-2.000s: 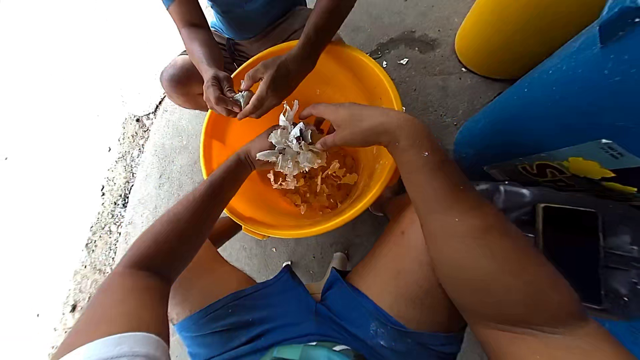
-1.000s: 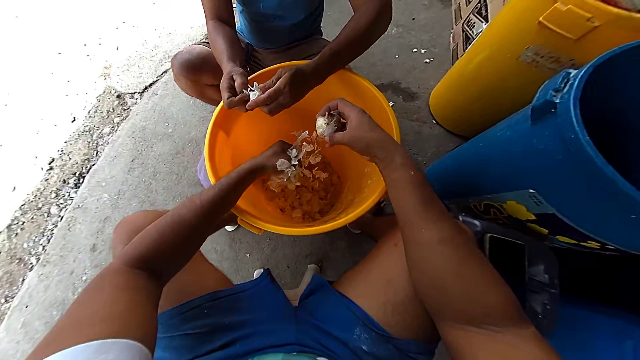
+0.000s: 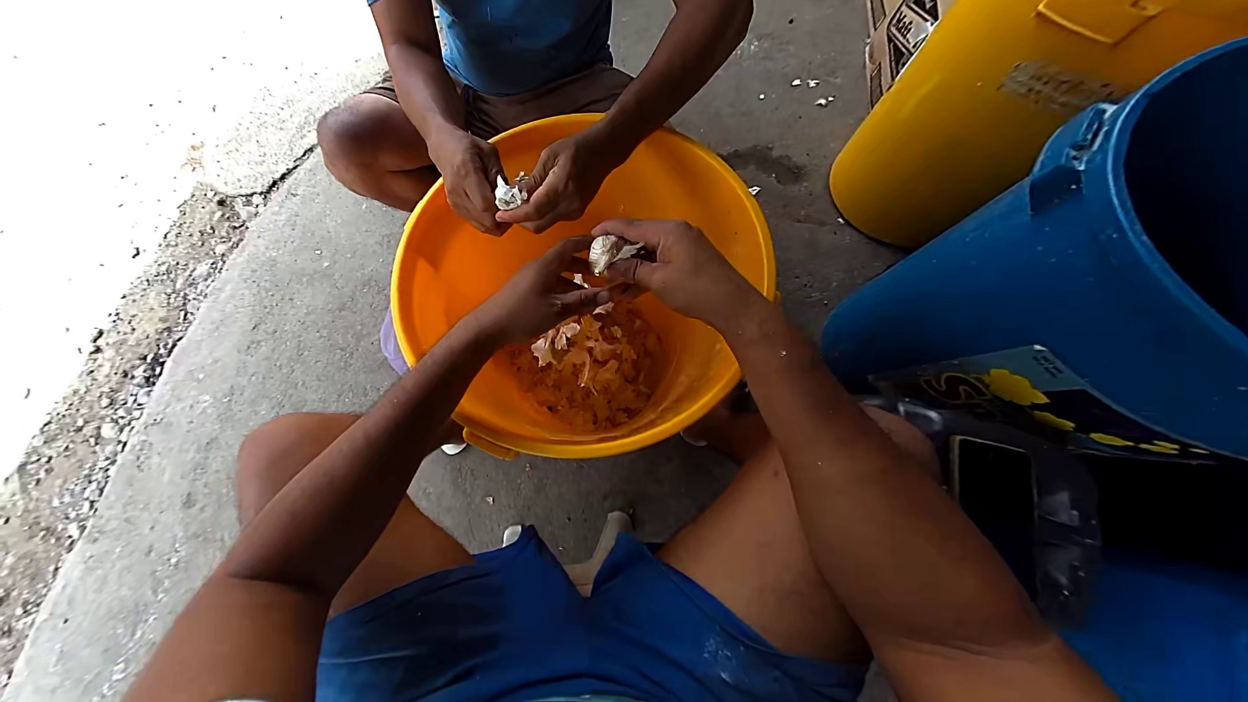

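My right hand (image 3: pixel 673 268) grips a garlic bulb (image 3: pixel 609 253) between thumb and fingers, above the inside of a round orange plastic tub (image 3: pixel 429 292). Just left of the bulb is my left hand (image 3: pixel 541 292), its fingers spread; whether a fingertip touches the bulb is not plain. Below both hands, dry garlic skins (image 3: pixel 595 366) lie heaped on the tub's bottom, and some pale pieces show near my left fingers.
Across the tub, another person's hands (image 3: pixel 517 190) hold white garlic pieces over its far rim. A yellow barrel (image 3: pixel 926 117) and a blue barrel (image 3: pixel 1014 253) stand at the right, with a phone (image 3: pixel 993 497) on plastic nearer me. Skin scraps dot the concrete floor (image 3: pixel 283 302).
My left hand has risen from the skins in the tub to beside the garlic bulb. The loose skins held up between my hands two seconds ago are no longer there.
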